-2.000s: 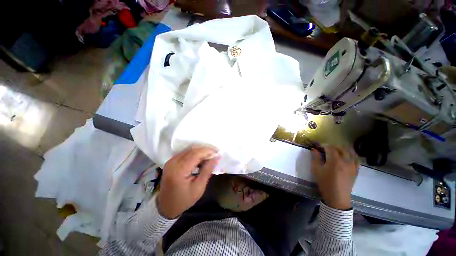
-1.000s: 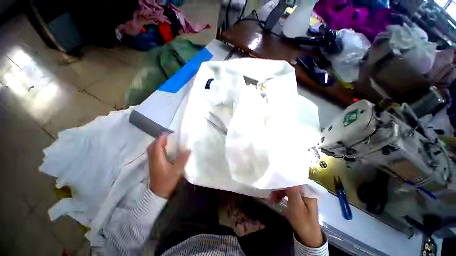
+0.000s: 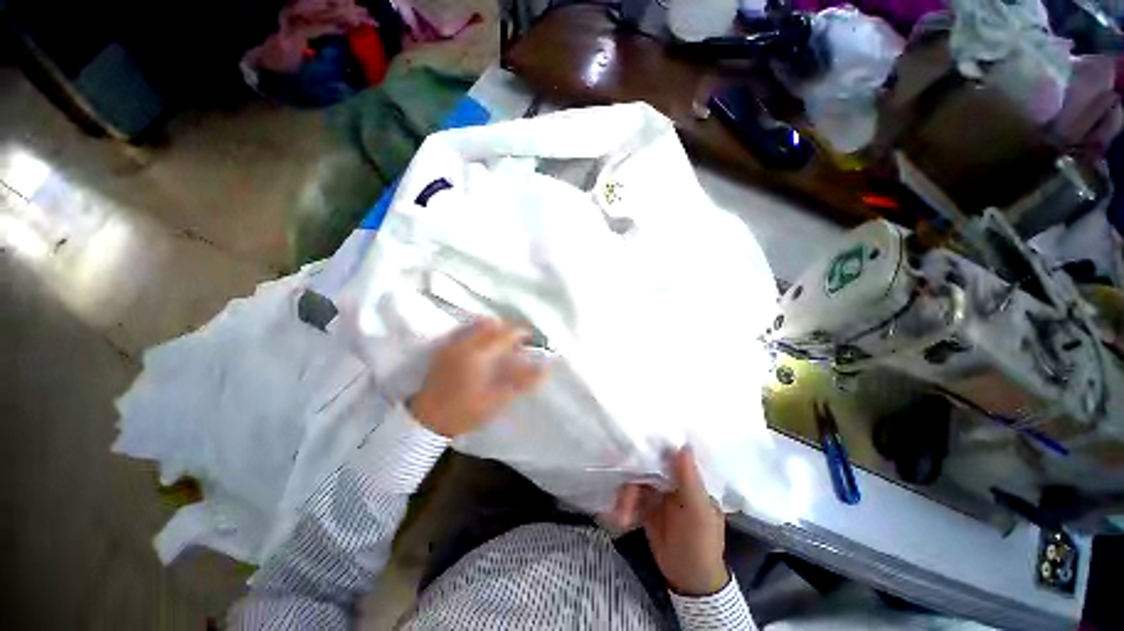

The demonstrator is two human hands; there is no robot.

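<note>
The white garment (image 3: 592, 296) lies over the pale table and hangs past its front edge. A dark neck label (image 3: 434, 191) shows at its upper left and a small emblem (image 3: 614, 192) near its upper middle. My left hand (image 3: 478, 376) is on the garment's left middle, blurred, with fingers partly spread; whether it grips cloth is unclear. My right hand (image 3: 676, 518) pinches the garment's lower edge between thumb and fingers. The blue-handled thread snips (image 3: 836, 454) lie on the machine bed, right of the garment and apart from both hands.
The sewing machine head (image 3: 857, 284) stands at the right, its bright lamp beside the cloth. A black looped object (image 3: 912, 438) lies on the bed. Another white cloth heap (image 3: 234, 394) hangs at the lower left. Plastic bags (image 3: 844, 74) and a dark device (image 3: 761, 130) are behind.
My left hand has moved up and right onto the garment. My right hand has moved left along its lower edge. The garment has shifted and folded. The snips, in my right hand at first, now lie down.
</note>
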